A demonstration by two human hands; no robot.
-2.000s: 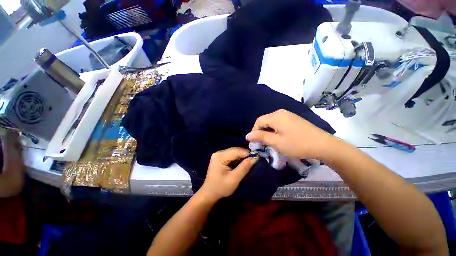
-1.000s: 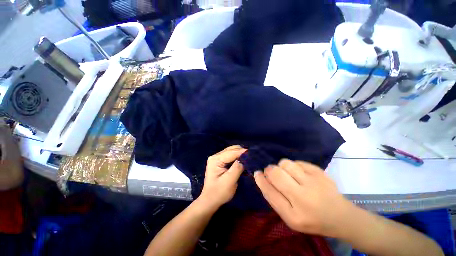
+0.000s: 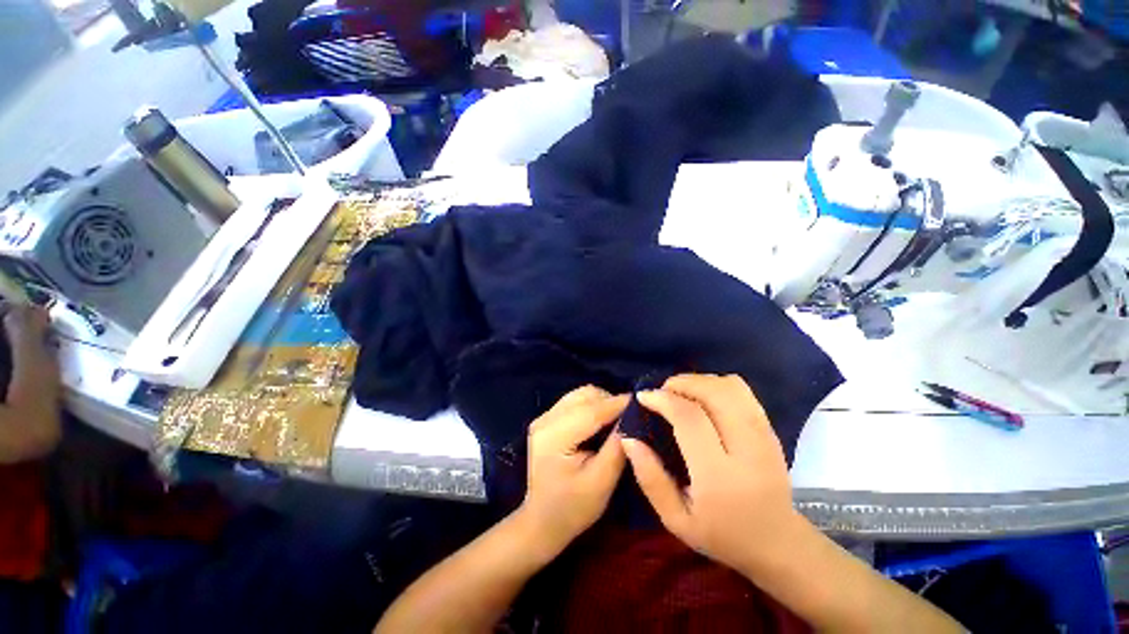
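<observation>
A large dark navy garment piece (image 3: pixel 594 291) lies bunched across the white table and hangs over its front edge. My left hand (image 3: pixel 572 464) pinches a fold of it between thumb and fingers near the front edge. My right hand (image 3: pixel 718 464) pinches the same fold just to the right, its fingertips close to the left ones. The fold rises as a small dark peak between the fingertips. The fingers hide part of the pinched cloth.
The white sewing machine (image 3: pixel 854 223) with a blue stripe stands right of the cloth. Pink and blue snips (image 3: pixel 978 406) lie at the right. Taped brown cardboard (image 3: pixel 266 403) is at the left. A ruler tape (image 3: pixel 941 516) runs along the front edge. A person's arm (image 3: pixel 27 384) shows at far left.
The pale bunched material seen earlier at my right fingertips no longer shows. My right hand has turned and moved in beside the left, pinching the cloth. The view has shifted slightly.
</observation>
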